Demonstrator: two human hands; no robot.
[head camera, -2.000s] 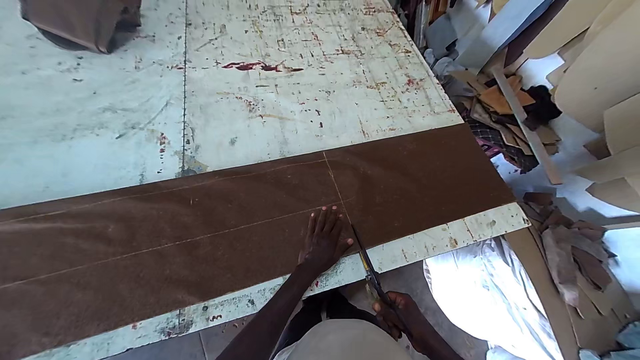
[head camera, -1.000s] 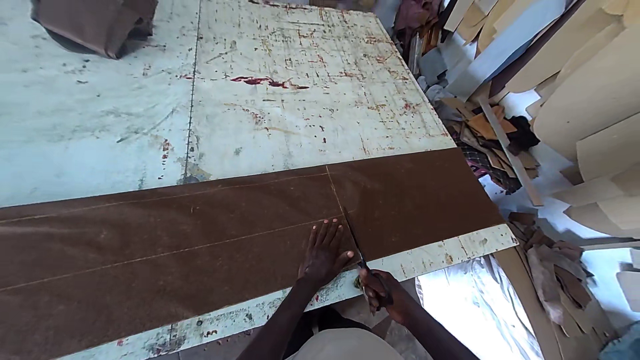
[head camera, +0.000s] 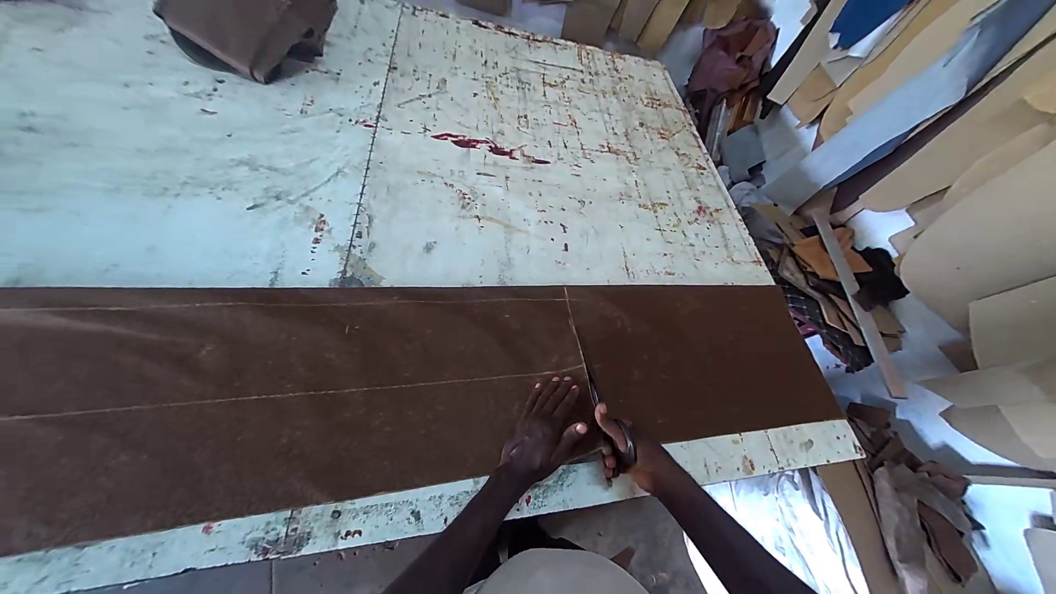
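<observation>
A long strip of brown sheet material, perhaps leather (head camera: 272, 445), lies along the near side of the table, with pale lines marked on it. One line crosses its width. My left hand (head camera: 540, 433) rests flat on the brown sheet, fingers spread, just left of that cross line. In my right hand (head camera: 631, 454) is a pair of scissors (head camera: 626, 445), its blades at the cross line and pointing away from me. The lower part of the blades is partly hidden by my fingers.
The worn, pale tabletop (head camera: 528, 198) bears red and rusty stains. A folded brown piece (head camera: 252, 33) lies at its far left. Beyond the right edge are tan card sheets (head camera: 982, 231), a flat wooden strip (head camera: 858, 301) and brown scraps (head camera: 936, 520).
My right hand and the scissors have moved forward along the cross line, from the near edge into the brown sheet. My left hand stays flat beside the line. The view has shifted.
</observation>
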